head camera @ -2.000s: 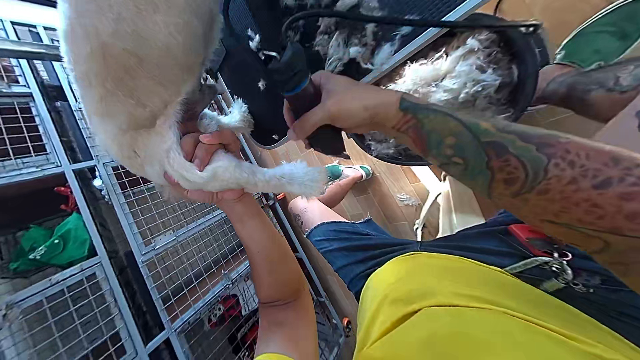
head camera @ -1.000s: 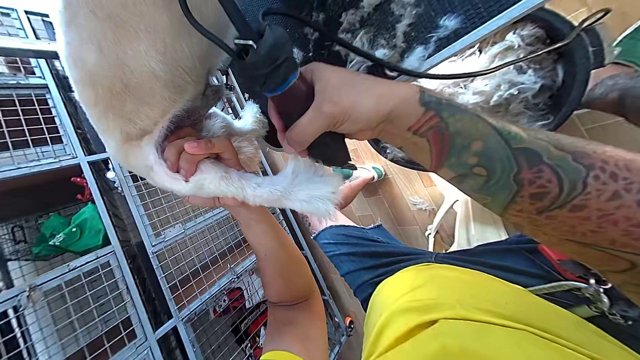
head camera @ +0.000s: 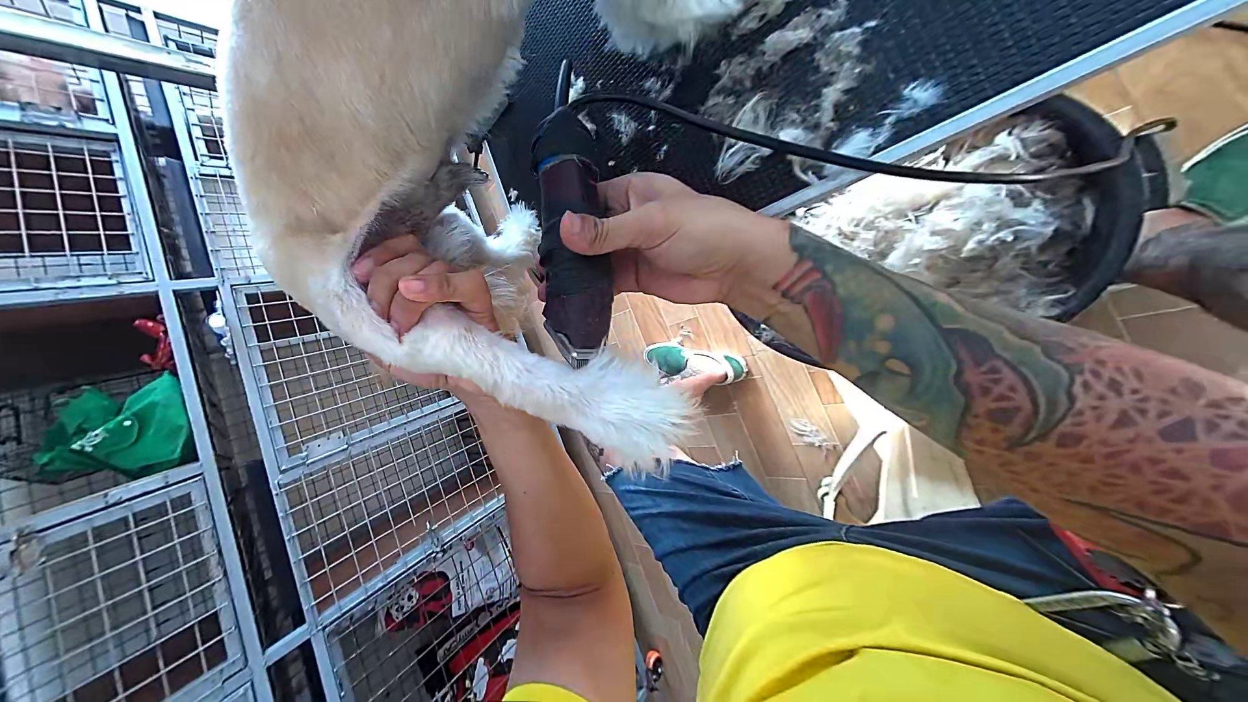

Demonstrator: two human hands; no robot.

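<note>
A light-coated dog [head camera: 361, 117] stands at the upper left, its head out of view. Around the upper part of its hind leg [head camera: 507, 370] my left hand [head camera: 424, 302] is closed, and the leg stretches toward the lower right with a fluffy white paw. Another furry leg [head camera: 487, 239] shows just behind. My right hand [head camera: 663, 239] grips a dark corded electric hair clipper [head camera: 575, 244], wrapped in black, its metal blade pointing down beside the fluffy fur of the paw. The clipper's cord [head camera: 829, 156] loops out to the right.
Cut fur lies on the black grooming table [head camera: 673, 117] with its metal edge. Right of it, a round black tub [head camera: 1121, 224] holds much loose fur. Wire cages [head camera: 331, 390] line the left side, one with a green cloth bag [head camera: 127, 424]. Another person's foot [head camera: 1160, 234] shows at right.
The clipper was tilted across the paw one second ago; it is now more upright, its blade in view above the fur. More of the tabletop shows. My left hand keeps hold of the leg.
</note>
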